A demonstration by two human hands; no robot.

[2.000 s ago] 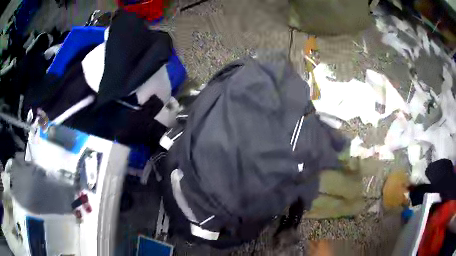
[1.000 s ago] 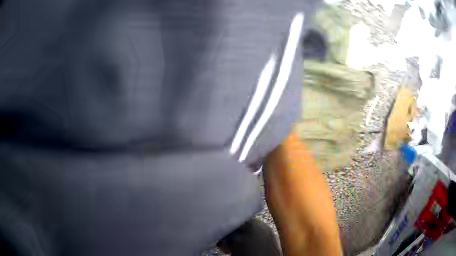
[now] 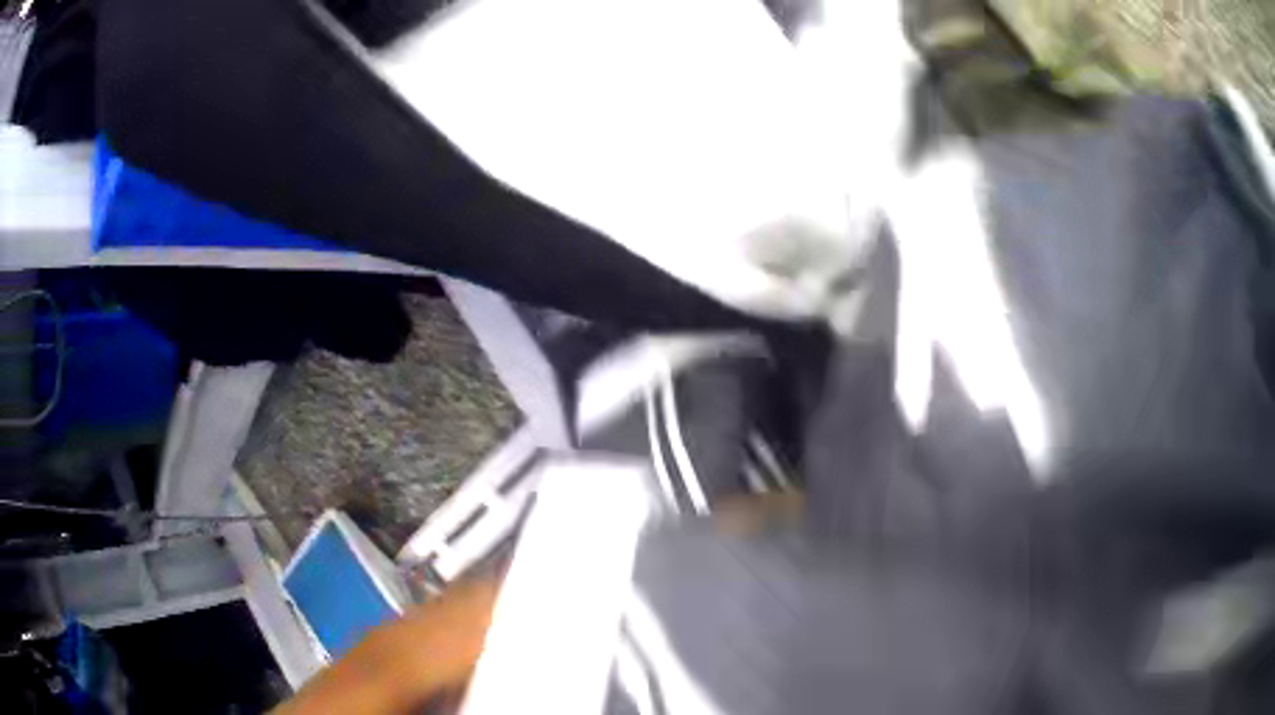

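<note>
A large blurred bundle of dark grey garment pieces (image 3: 895, 601) fills the right and lower middle, close to the camera. White strips (image 3: 965, 293) and paired white piping (image 3: 675, 440) show on it. A wide white piece (image 3: 601, 119) and a long black piece (image 3: 350, 154) lie across the top. My left forearm (image 3: 420, 650) comes in from the bottom left and passes behind a white strip. A sliver of skin shows among the grey cloth, but the cloth hides my left hand's fingers. My right hand is not in view.
A blue bin (image 3: 196, 210) stands at the upper left behind a pale edge. Whitish frame parts and a blue-topped panel (image 3: 336, 594) are at the lower left, around speckled floor (image 3: 385, 405). Olive sacking (image 3: 1077, 49) shows at the top right.
The view has swung left, to the bin and frame parts. The grey bundle now fills the right side. The arm seen at lower right is gone, and my left forearm has appeared at lower left.
</note>
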